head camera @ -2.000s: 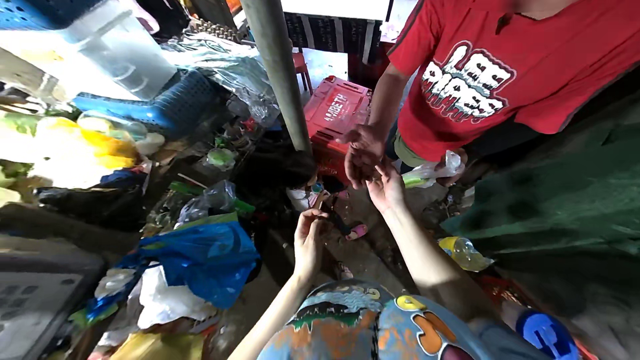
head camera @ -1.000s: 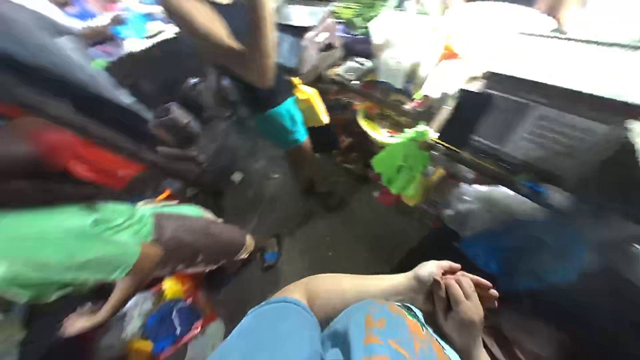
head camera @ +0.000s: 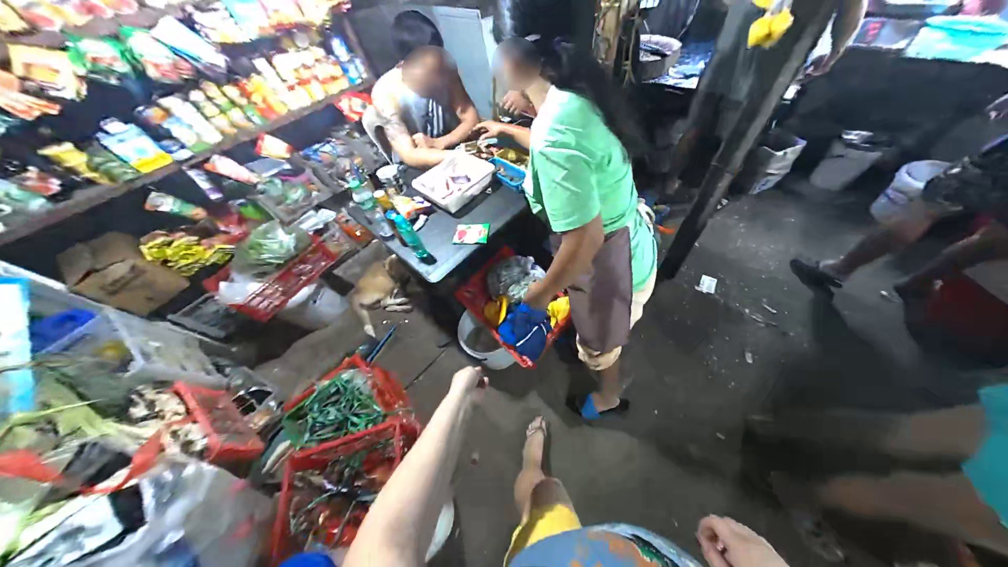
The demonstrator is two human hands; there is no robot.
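My left hand [head camera: 470, 379] reaches forward at the centre, its fingers curled, in the air below a white bucket [head camera: 482, 346] and a red crate of cloths and bags [head camera: 529, 327]. Whether it holds anything small I cannot tell. My right hand [head camera: 728, 539] hangs low at the bottom edge, partly cut off, fingers bent, over the dark floor; nothing shows in it. Left of my left forearm stands a red crate of green leafy vegetables [head camera: 346, 405]. A person in a green shirt [head camera: 587, 173] bends with one hand in the crate of cloths.
A dark table [head camera: 449, 256] bears a white tub [head camera: 454, 181] and bottles; another person sits behind it. A dog [head camera: 379, 293] lies beside the table. Shelves of packets [head camera: 118, 189] line the left. A slanted wooden post [head camera: 728, 150] stands right of the green shirt. Legs show at the right.
The view has swung strongly. My hands, touching one another one second ago, are now apart, the left one stretched forward. The person in green is now upright in the middle of the view.
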